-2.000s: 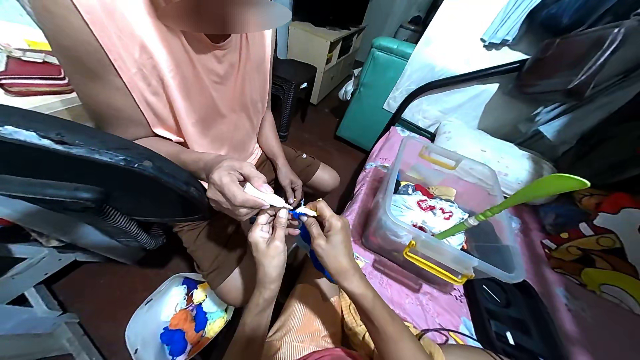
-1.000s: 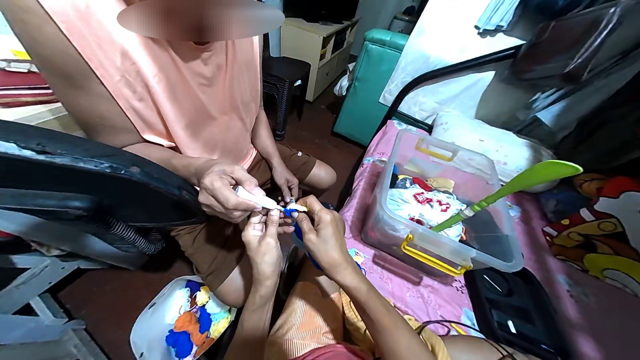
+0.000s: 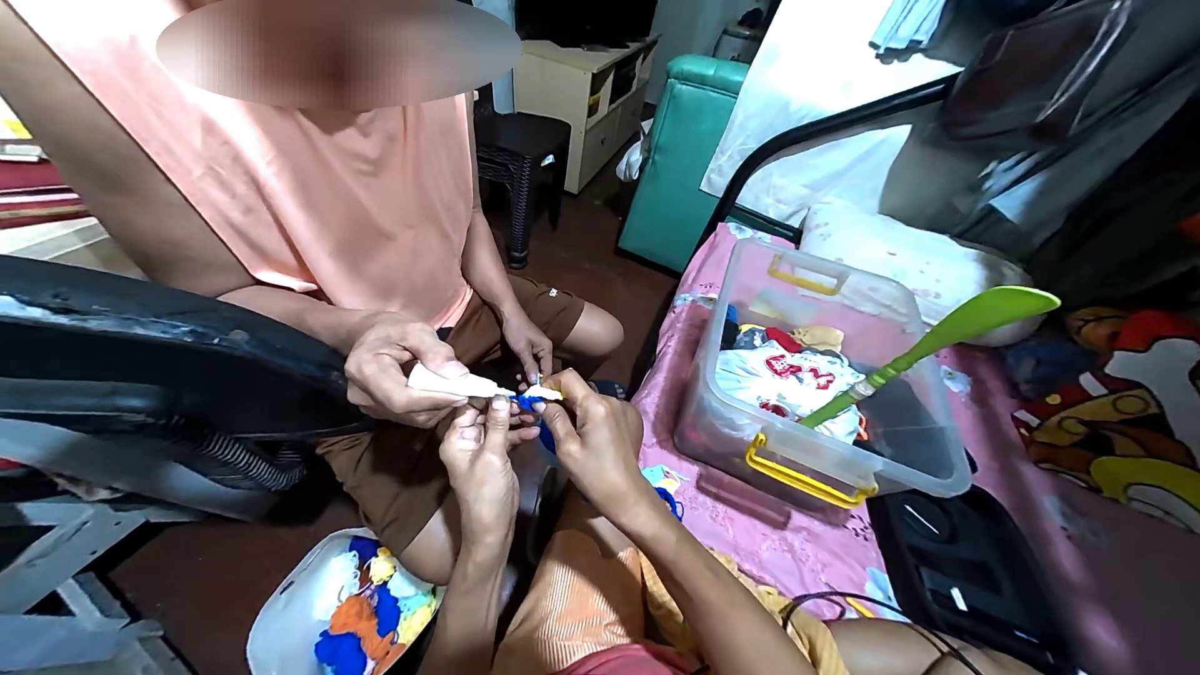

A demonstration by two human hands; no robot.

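Both my hands meet at the middle over a small blue and pale yellow yarn piece [image 3: 534, 398]. My left hand [image 3: 483, 459] pinches its left end with thumb and fingers. From the right, my right hand [image 3: 600, 436] grips it between thumb and forefinger, and blue yarn hangs below. Another person's hand [image 3: 398, 370] holds a white tapered tube [image 3: 455, 382], its tip at the blue part between my hands. That person's other hand [image 3: 527, 342] is just behind the piece, fingers close to it.
A white container [image 3: 281, 600] of coloured yarn stands on the floor at lower left. On the pink bedding [image 3: 741, 534] rest a clear plastic bin [image 3: 694, 412] with cloths and a green long-handled tool [image 3: 928, 347], and a black tray [image 3: 975, 562]. A black fan [image 3: 169, 347] is at left.
The other person's tube has stayed at the yarn piece between my hands. My hands keep hold of it, with only small shifts of the fingers.
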